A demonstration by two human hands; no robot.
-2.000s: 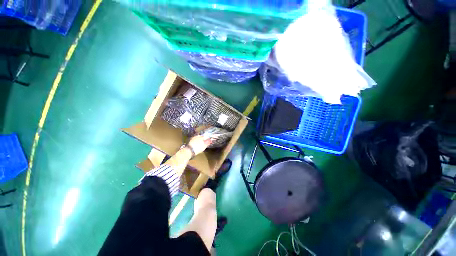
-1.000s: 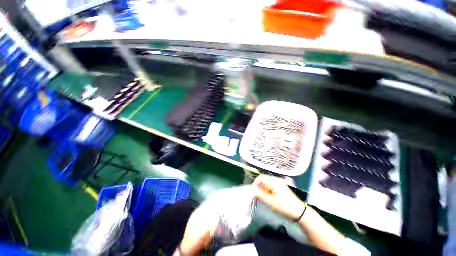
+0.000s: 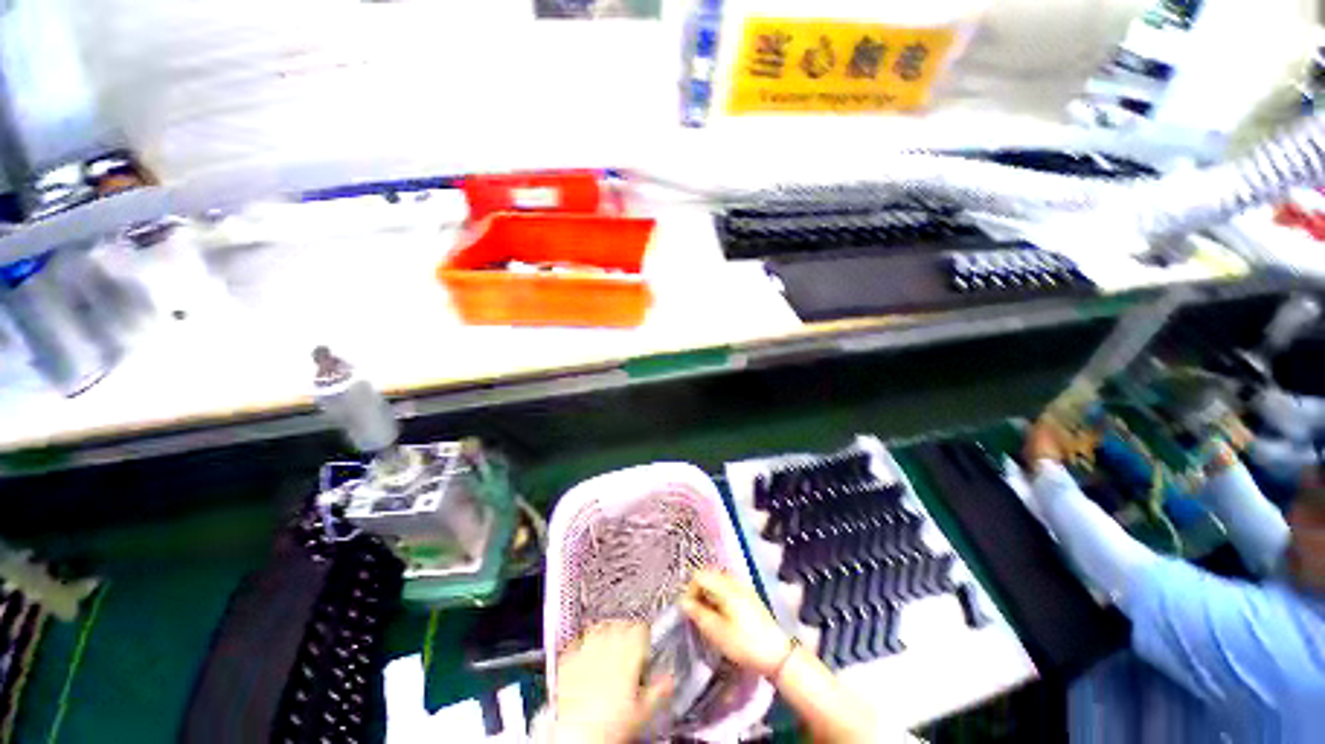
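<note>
The pink basket stands on the bench in front of me, with many loose metal pins inside. Both my hands are over its near half, on a clear plastic bag of pins. My left hand is at the bag's left side, partly cut off by the bottom edge. My right hand grips the bag's upper right side. The bag lies low in the basket. Its opening and my fingertips are blurred.
The press and black tray are left of the basket, with white cloth nearby. Rows of black parts lie on a white sheet at right. An orange-red bin is on the shelf. Another person works far right.
My view has moved from the cartons on the floor to the bench. The bag of pins has moved from near my lap into the basket, and both hands have moved over it.
</note>
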